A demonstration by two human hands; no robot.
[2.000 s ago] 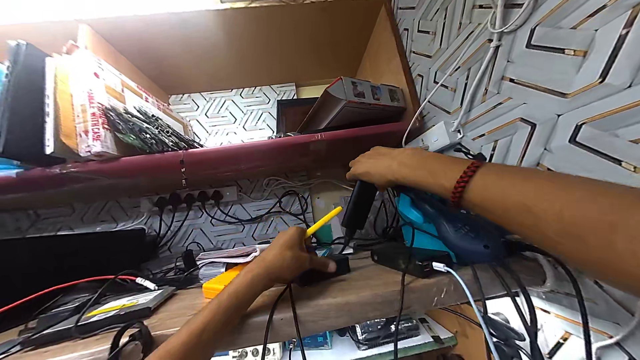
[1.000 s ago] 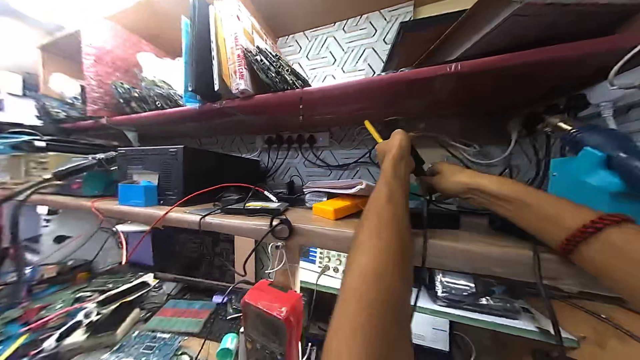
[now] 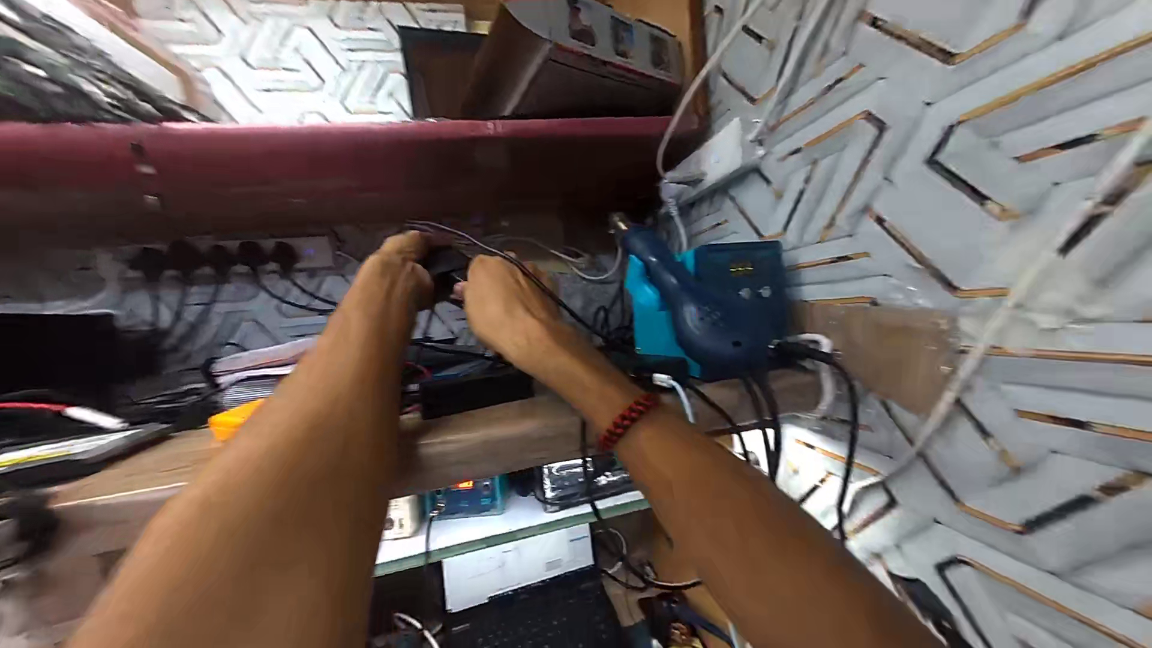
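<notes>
My left hand [image 3: 402,270] and my right hand [image 3: 504,297] are close together above the wooden shelf, below the maroon shelf. Between them is a dark object [image 3: 445,270], blurred and partly covered by the fingers; its kind cannot be told. Both hands appear closed around it. A thin dark cable [image 3: 549,292] passes over my right hand and runs down to the right. Under the hands a black box-shaped device [image 3: 475,389] lies on the shelf. To their right stands a teal hot air rework station [image 3: 742,270] with its dark blue hot air gun [image 3: 693,310] in front.
Several plugs sit in a power strip [image 3: 310,252] on the back wall. An orange object [image 3: 236,419] and stacked papers [image 3: 261,364] lie left of the hands. Cables hang over the wooden shelf's edge [image 3: 504,441]. On a glass shelf [image 3: 522,529] below are small devices, with a black keyboard [image 3: 540,621] lower down.
The yellow stick-like item seen near my left hand in both earlier frames does not show now. My hands have come close together around the dark object. The view has swung right since one second ago.
</notes>
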